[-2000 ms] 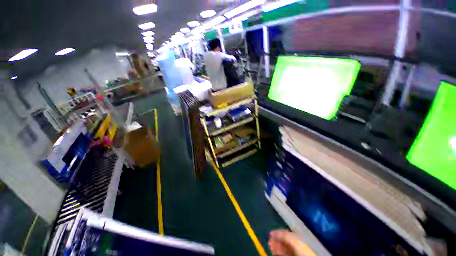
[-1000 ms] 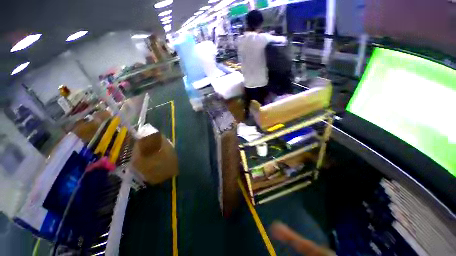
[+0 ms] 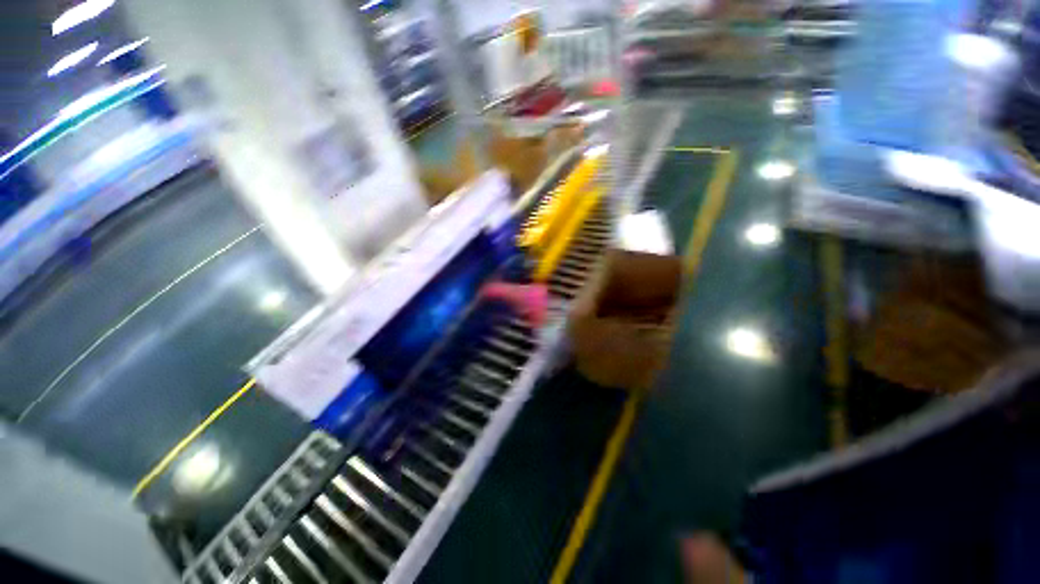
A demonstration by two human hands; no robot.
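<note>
The frame is blurred. A large flat carton (image 3: pixel 393 280) with a dark blue face and a white edge lies tilted on the roller conveyor (image 3: pixel 354 502), left of centre. At the bottom edge, part of my right hand (image 3: pixel 709 559) shows as blurred fingers; the rest is cut off. It is beside a dark blue panel-like thing (image 3: pixel 912 491) with a pale upper edge at the lower right. I cannot tell whether the hand touches it. My left hand is not in view.
Yellow guide bars (image 3: pixel 561 217) and a pink thing (image 3: pixel 525 301) are at the conveyor beyond the carton. An open brown box (image 3: pixel 627 325) stands right of the conveyor. Pale blue sheeting (image 3: pixel 895 97) is at the upper right. A white pillar (image 3: pixel 274 126) rises behind the carton.
The view has swung left and moved nearer the conveyor and its carton. The green screens, the shelf cart and the person have left the view. The hand shows less at the bottom edge.
</note>
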